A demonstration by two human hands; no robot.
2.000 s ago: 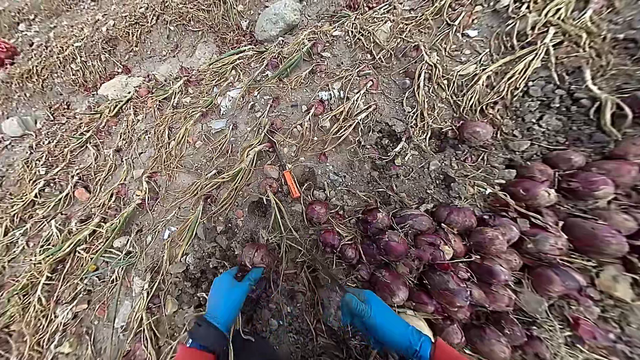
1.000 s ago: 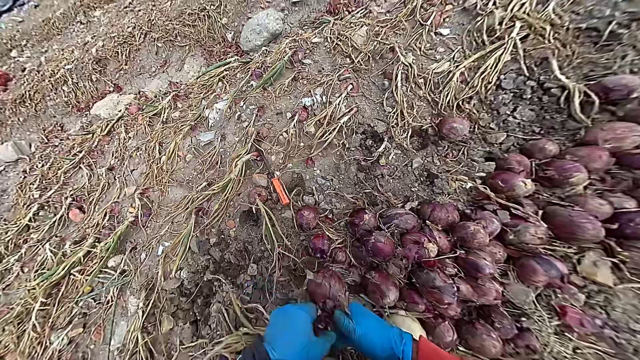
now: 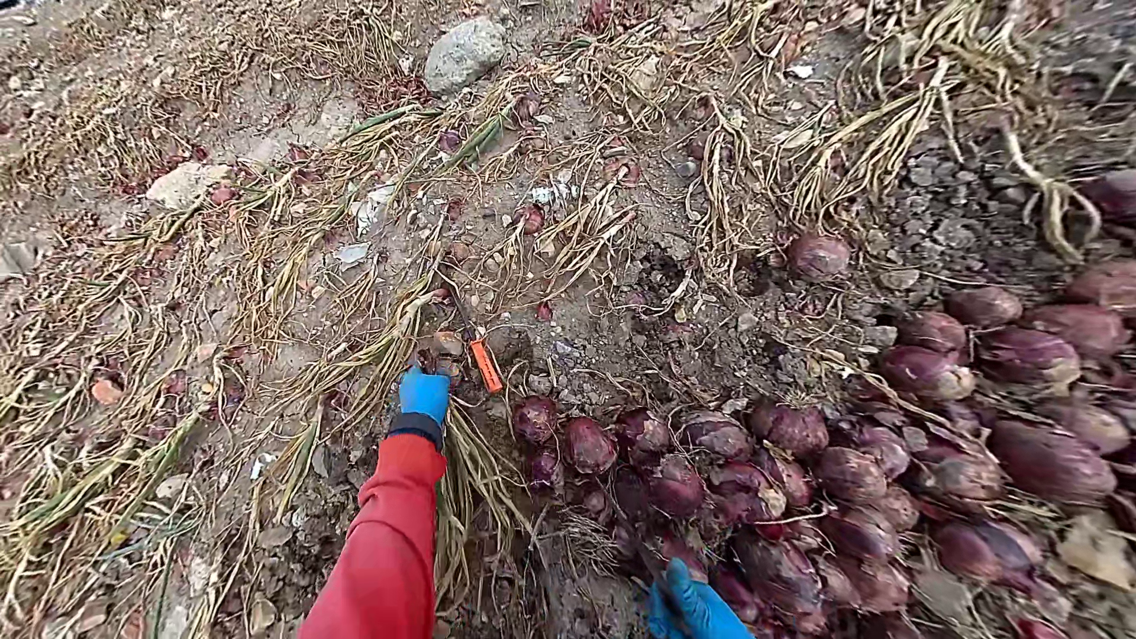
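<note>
My left hand (image 3: pixel 424 395), in a blue glove below a red sleeve, reaches forward to dry onion stalks (image 3: pixel 390 342). Its fingers are bent at a small brown thing; whether they grip it is unclear. Just to its right lies a tool with an orange handle (image 3: pixel 485 365) and a dark, narrow end. My right hand (image 3: pixel 697 612), also blue-gloved, is at the bottom edge beside the heap of red onions (image 3: pixel 781 577). A dark, narrow tool (image 3: pixel 655 568), perhaps a blade, shows at its fingers; part of that hand is cut off by the frame.
Red onions (image 3: pixel 1052 461) spread to the right edge. A single onion (image 3: pixel 817 256) lies above the heap. Dry stalks (image 3: pixel 887 133) cover much of the soil. A grey stone (image 3: pixel 464 55) and a paler stone (image 3: pixel 186 185) lie farther off.
One second ago both hands were together at a red onion near the bottom. Now they are apart: my left hand has moved forward and left, my right hand is lower beside the heap.
</note>
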